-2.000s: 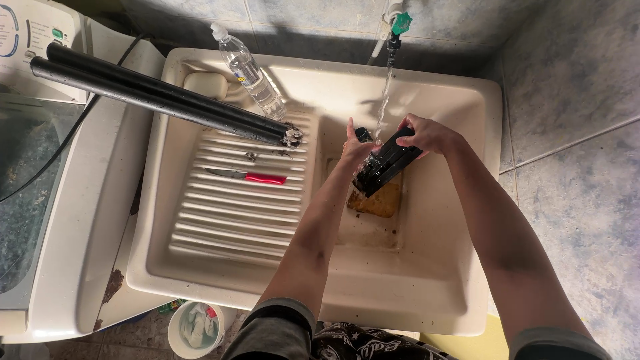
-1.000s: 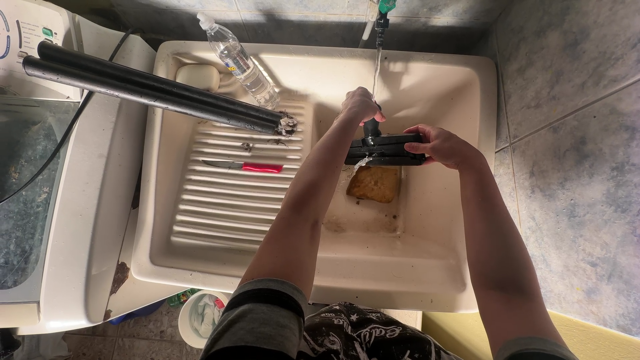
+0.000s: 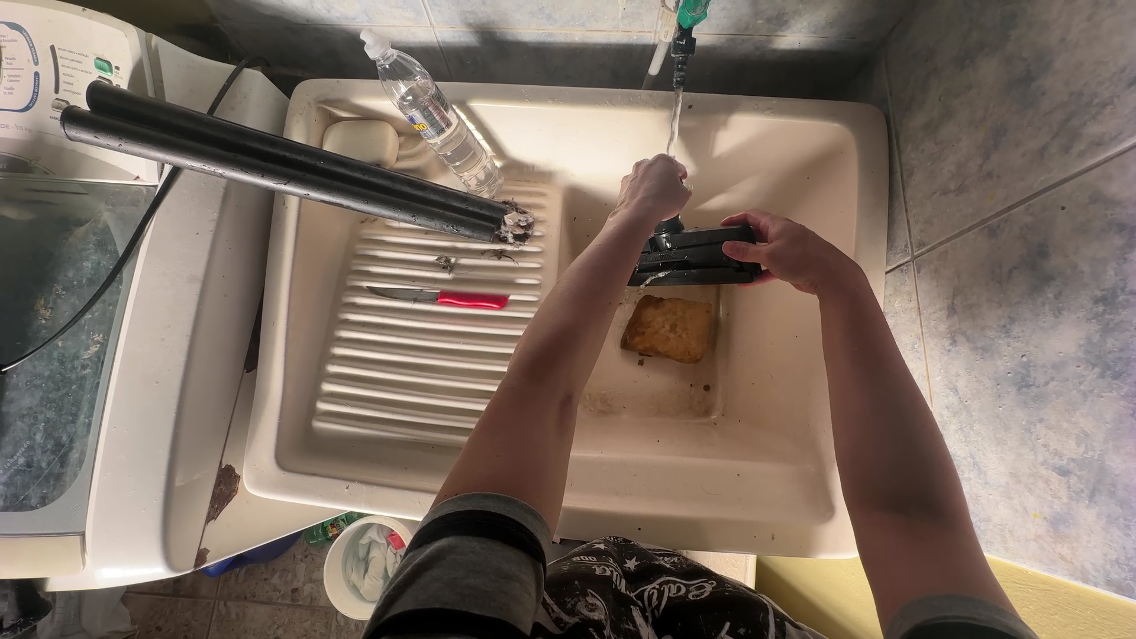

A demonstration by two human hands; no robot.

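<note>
My right hand (image 3: pixel 788 251) grips the right end of a black plastic vacuum floor nozzle (image 3: pixel 697 257), held level over the sink basin (image 3: pixel 790 373). My left hand (image 3: pixel 654 188) is closed around the nozzle's upright neck, just under the stream of water (image 3: pixel 676 124) from the tap (image 3: pixel 682 44). Some water runs off the nozzle's lower left edge. Below the nozzle, a yellow-brown sponge (image 3: pixel 670 328) lies on the basin floor. A knife with a red handle (image 3: pixel 473 300) rests on the ribbed washboard, left of my left forearm.
Black tubes (image 3: pixel 293 169) with debris at one end span from the washing machine (image 3: pixel 142 382) to the washboard (image 3: pixel 399 373). Beside them are a clear plastic bottle (image 3: pixel 444 129) and a bar of soap (image 3: pixel 361 142). A white bucket (image 3: pixel 342 568) holding cloth stands below.
The nozzle was tilted in the oldest frame and is now level. My left hand has moved from beside it up to its neck, under the water.
</note>
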